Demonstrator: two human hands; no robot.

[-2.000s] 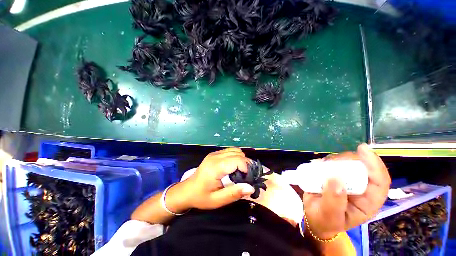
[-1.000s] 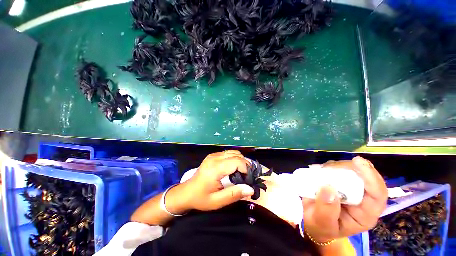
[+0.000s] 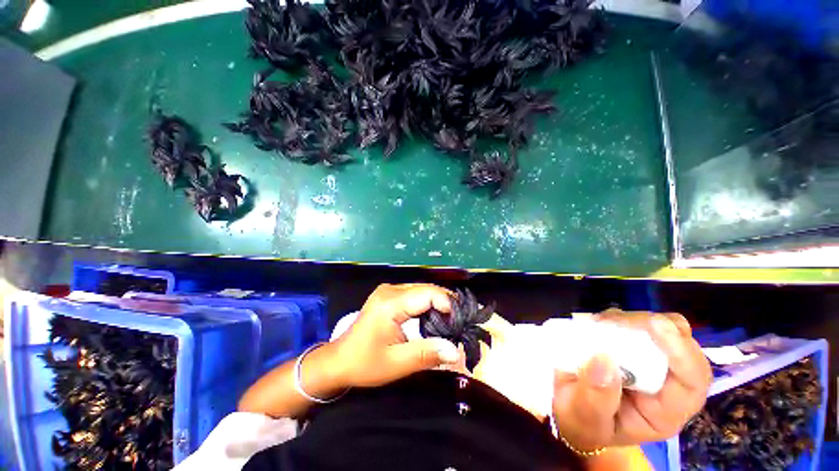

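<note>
My left hand holds one black spiky piece between thumb and fingers, below the table's near edge and in front of my body. My right hand is closed around a white glue bottle, which lies sideways with its narrow end towards the black piece. The bottle's tip blends into the bright background, so I cannot tell how near it is to the piece. A large pile of black pieces lies on the green table. A few more black pieces lie apart at its left.
A blue bin with black and gold-glinting pieces stands at the lower left, with other blue bins behind it. Another filled bin is at the lower right. A clear divider stands on the right, and a grey panel on the left.
The bottle has drawn slightly back to the right and tilted a little, its base lower than before. The black piece has turned slightly in my left fingers. The table pieces look unchanged.
</note>
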